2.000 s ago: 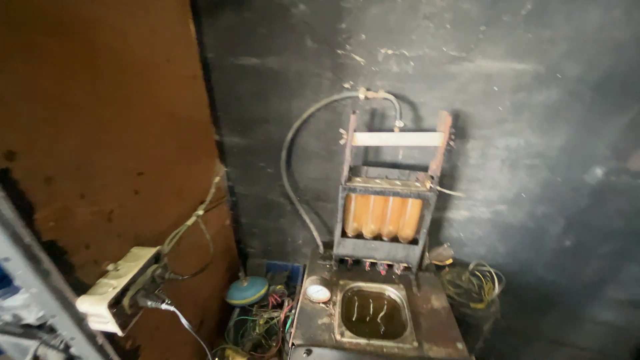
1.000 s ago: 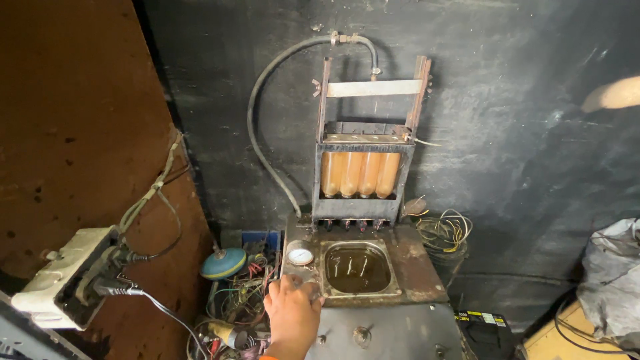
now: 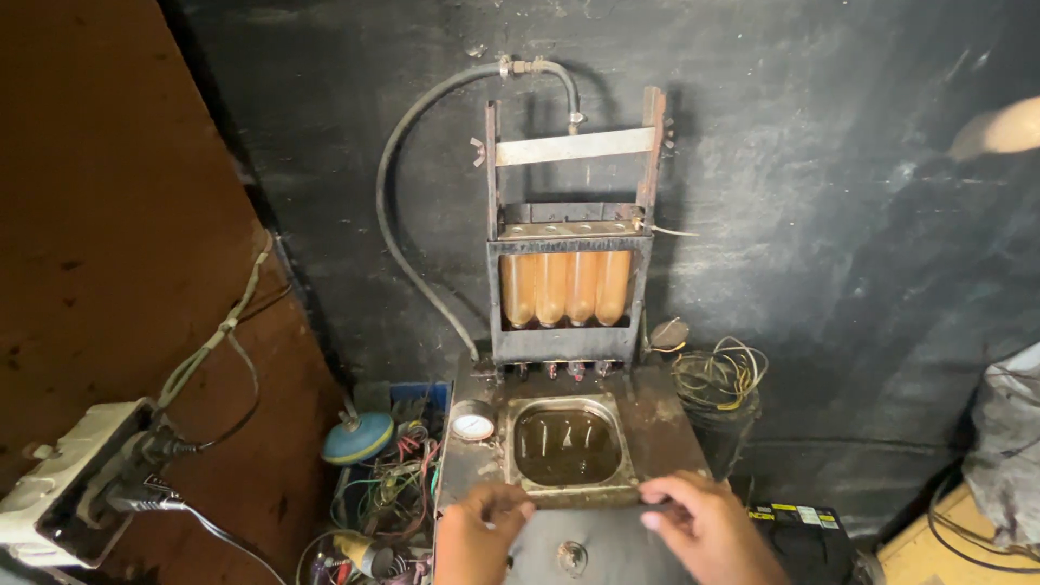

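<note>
My left hand is at the lower left corner of a metal basin of dark liquid, set in the top of a grimy metal bench. At the basin's lower right corner is my right hand, thumb and fingers apart. Whether either hand touches the rim cannot be told. A round pressure gauge sits left of the basin. Behind it stands a metal frame with several glass tubes of orange tint, a pale crossbar above them, and a black hose curving down to the bench.
At the left, a power outlet box holds plugged-in cables. Tangled wires and a blue-green round object lie left of the bench. Right of it are a wire coil, a black battery-like case and a grey plastic bag.
One second ago one hand was by the gauge; now both hands are at the basin's front corners. Two seconds ago no hand was in view. The view has shifted.
</note>
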